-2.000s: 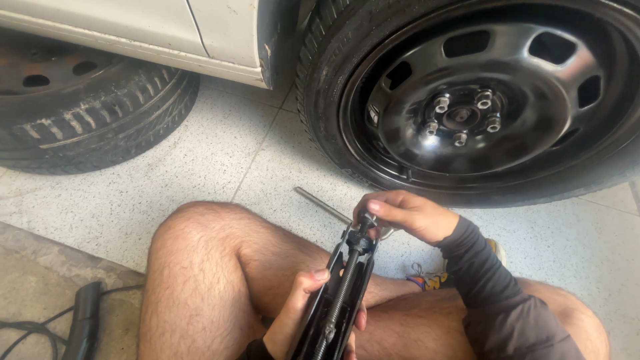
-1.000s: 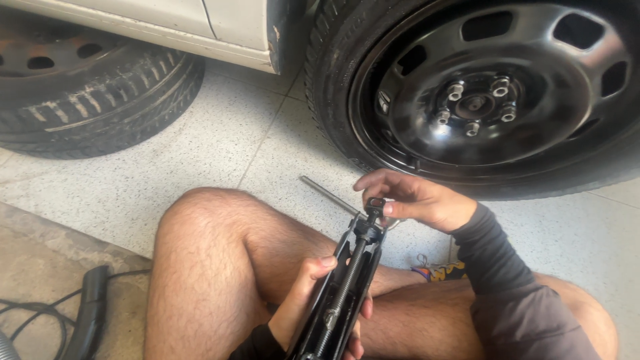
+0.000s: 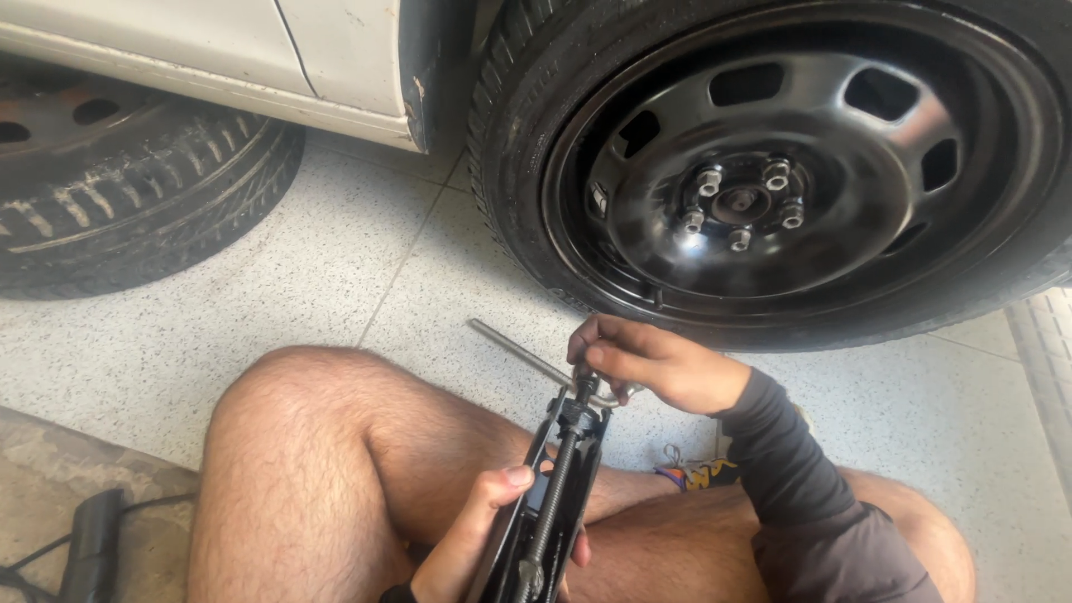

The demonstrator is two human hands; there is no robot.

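Observation:
A black scissor jack [image 3: 546, 502], folded nearly flat, lies lengthwise over my crossed legs. My left hand [image 3: 477, 528] wraps around its body, thumb on the near side rail and fingertips showing on the other side. At the far end of its threaded screw, my right hand [image 3: 649, 360] pinches the screw's end fitting between thumb and fingers. A metal rod [image 3: 519, 352] with a bent end lies on the floor just beyond the jack, partly hidden behind that fitting and my right hand.
Ahead, a black steel wheel [image 3: 758, 176] with several lug nuts is mounted on the white car [image 3: 209, 50]. A loose worn tire [image 3: 151, 184] lies at the left, partly under the sill. A black tubular object [image 3: 92, 544] and cable [image 3: 38, 548] are at the lower left.
My right fingers, more spread around the screw's end one second ago, are now curled over it. My left hand keeps its hold on the jack.

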